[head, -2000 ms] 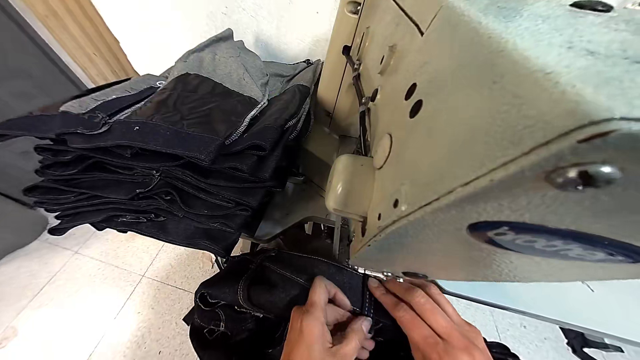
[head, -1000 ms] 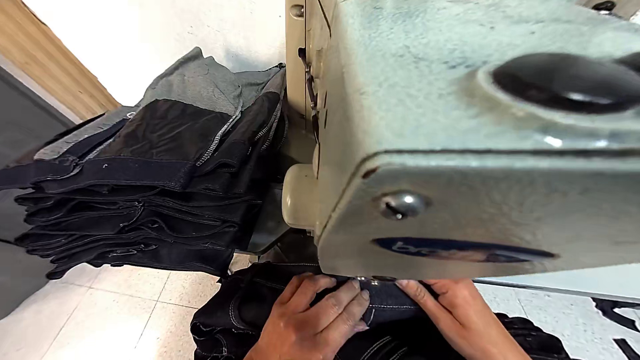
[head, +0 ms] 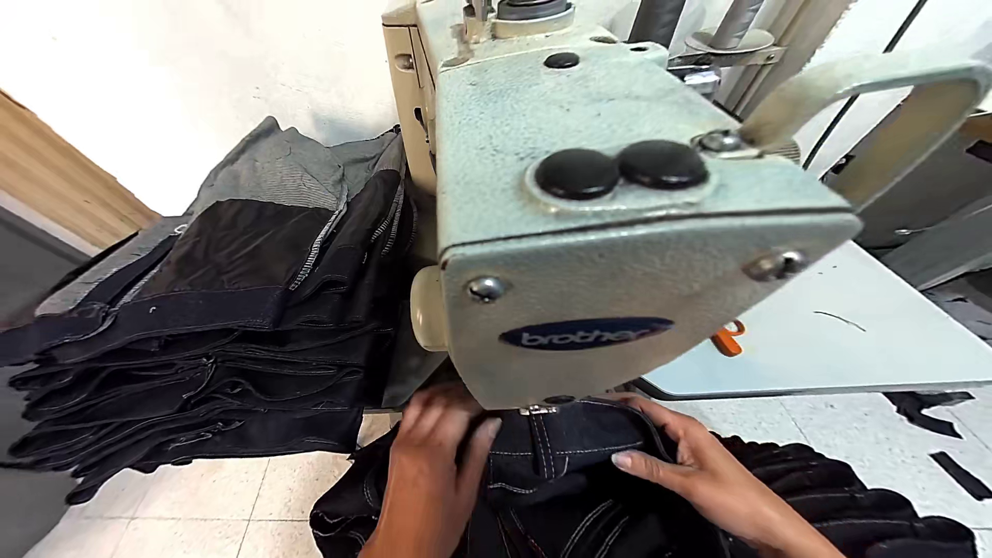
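Dark denim trousers (head: 577, 434) lie under the head of a Brother industrial sewing machine (head: 620, 287), with a stitched belt loop on the waistband just below the machine's front edge. My left hand (head: 434, 457) rests on the fabric left of the loop, its fingertips partly hidden under the machine head. To the right, my right hand (head: 690, 465) grips the waistband, thumb on the near side and fingers behind it. The needle area is hidden by the machine head.
A tall stack of dark denim garments (head: 217, 387) stands left of the machine. Orange-handled scissors (head: 728, 339) lie partly hidden on the white tabletop (head: 837, 333) at right. More dark garments (head: 852, 496) are bunched at lower right. Fabric scraps (head: 926, 411) lie on the tiled floor.
My hands were close together at the fabric's edge; now they are farther apart, with the belt loop between them. The view has shifted, showing more of the machine's top and the tabletop.
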